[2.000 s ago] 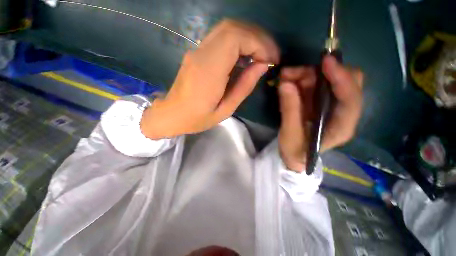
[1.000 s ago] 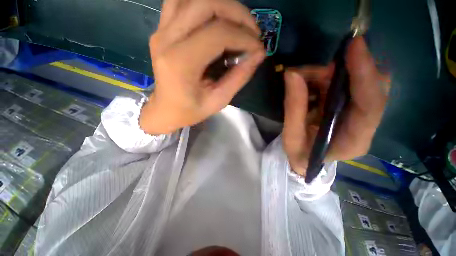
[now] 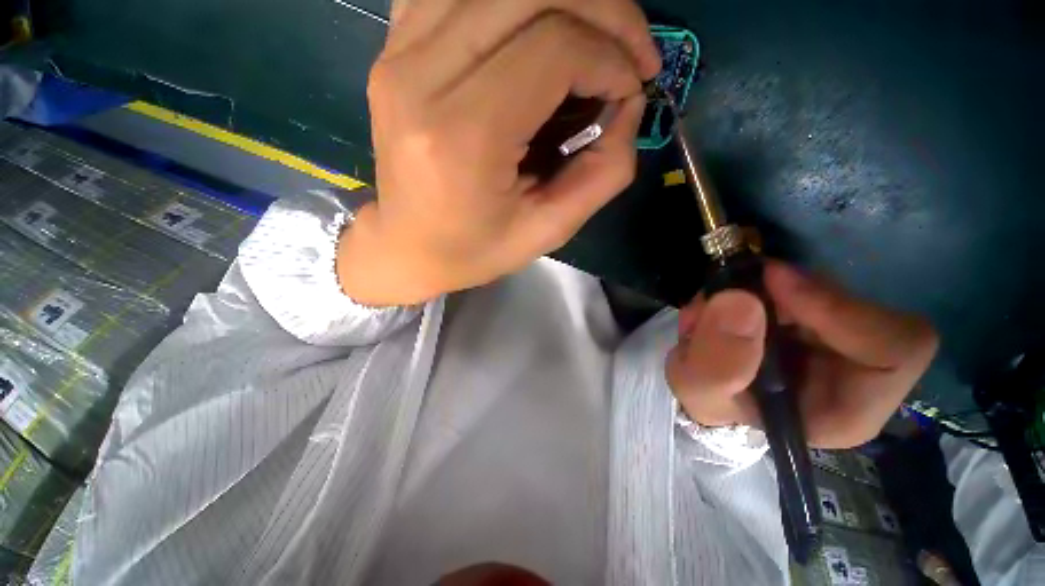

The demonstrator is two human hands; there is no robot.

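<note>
A teal-rimmed housing with a blue circuit board [image 3: 676,60] lies on the dark green mat at upper centre. My left hand [image 3: 504,149] covers its left side, fingertips at the board. A small silver battery [image 3: 581,141] shows under the curled fingers of my left hand; its leads are too fine to make out. My right hand [image 3: 802,355] grips the black handle of a soldering iron [image 3: 724,243] below its brass-coloured collar. The iron's tip reaches the board beside my left fingertips; exact contact cannot be told. A tiny yellow piece [image 3: 674,177] lies on the mat just below the housing.
Solder wire [image 3: 361,12] shows at the top edge, left of my left hand. A blue and yellow edging [image 3: 246,143] runs along the mat's near side. Plastic-wrapped grey cartons [image 3: 86,246] are below left. A white sleeve [image 3: 988,486] and dark equipment [image 3: 1020,424] are at right.
The iron has turned, and its tip now points up-left at the board instead of out of the top of the picture. My left fingertips have moved onto the board, and the silver battery shows more clearly.
</note>
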